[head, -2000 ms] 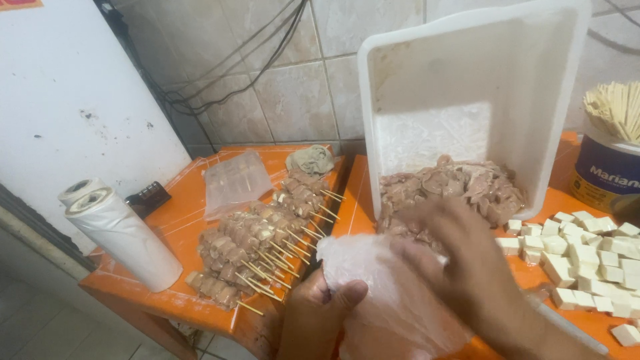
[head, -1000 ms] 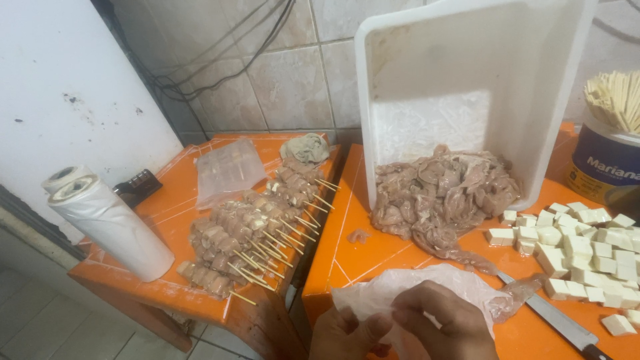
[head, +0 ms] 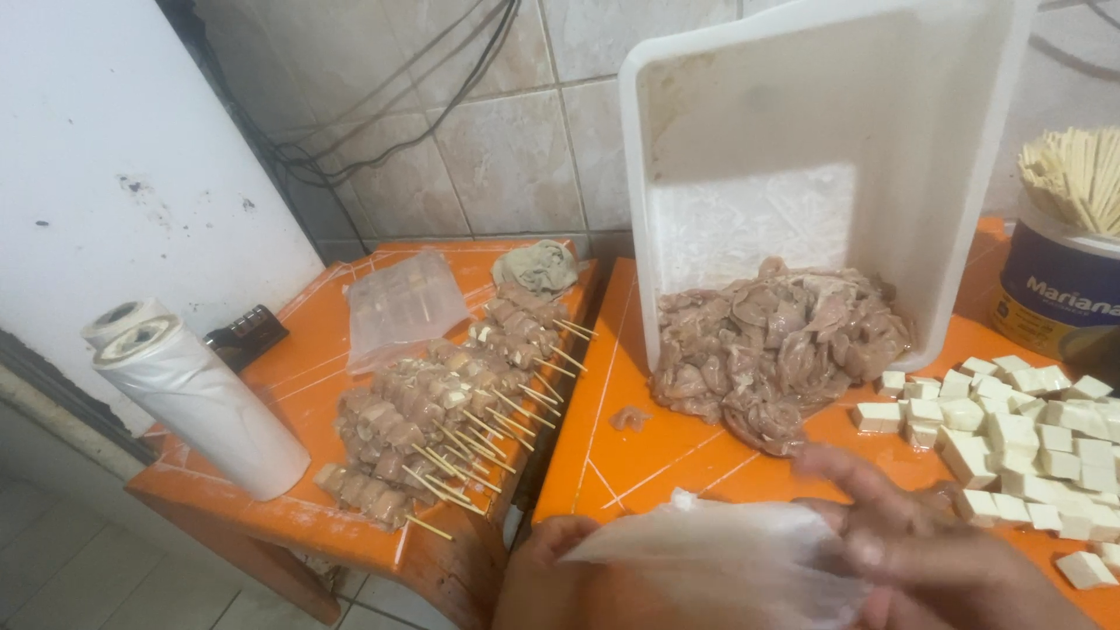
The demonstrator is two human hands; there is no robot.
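Observation:
A thin whitish plastic bag (head: 726, 560) spans the space between my hands at the bottom of the view. My left hand (head: 551, 569) holds its left edge. My right hand (head: 910, 542), blurred, is at the bag's right side with fingers spread; whether it grips the plastic is unclear. Beyond them, sliced raw meat (head: 779, 341) spills from a white plastic tub (head: 643, 219) tilted on its side. White cheese cubes (head: 1006, 437) lie to the right. Raw meat skewers (head: 411, 411) are piled on the left orange table, beside a clear plastic bag (head: 407, 302).
Rolls of plastic bags (head: 201, 402), a dark object (head: 249, 337) and a crumpled cloth (head: 535, 267) occupy the left table (head: 297, 376). A gap separates it from the right table (head: 595, 437). At far right, a labelled bucket (head: 1059, 280) holds wooden sticks (head: 1072, 179). Cables hang along the tiled wall.
My right hand has moved right from beside my left hand, and the bag is now spread between them. The knife seen one second ago is no longer visible.

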